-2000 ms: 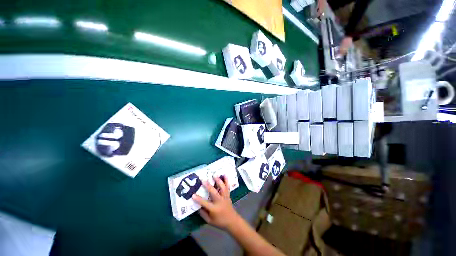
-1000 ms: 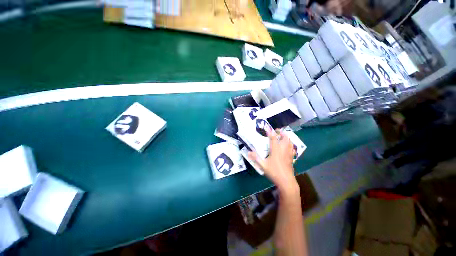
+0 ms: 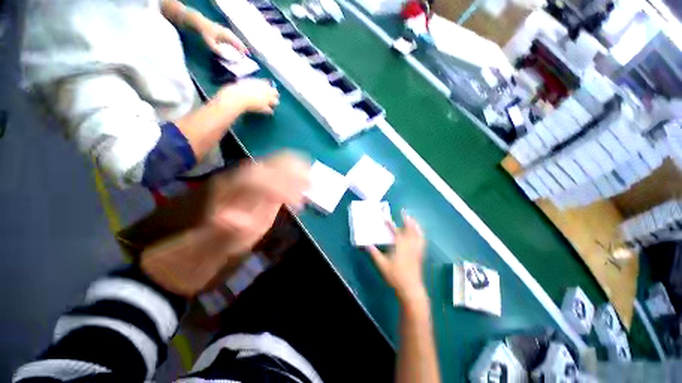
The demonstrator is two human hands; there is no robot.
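Three plain white box parts lie close together on the green tabletop: one at the left [image 3: 324, 187], one at the back [image 3: 371, 178] and one at the front [image 3: 368, 223]. My right hand [image 3: 404, 258] has its thumb and a finger at the lower right corner of the front white box part, gripping that corner. My left hand [image 3: 258, 198] is strongly blurred, over the table edge just left of the left box part. Whether it holds anything is unclear. A printed sleeved box [image 3: 476, 287] lies apart, to the right of my right hand.
A co-worker [image 3: 112, 82] at upper left has both hands over the table. A long white carton with dark compartments [image 3: 314, 90] lies beyond. Printed boxes [image 3: 499, 363] crowd the lower right. A wooden board [image 3: 579, 239] with stacked boxes spans the belt.
The view has swung left. My right hand has left the printed boxes and is now at a plain white box part. My left hand and the co-worker have come into view.
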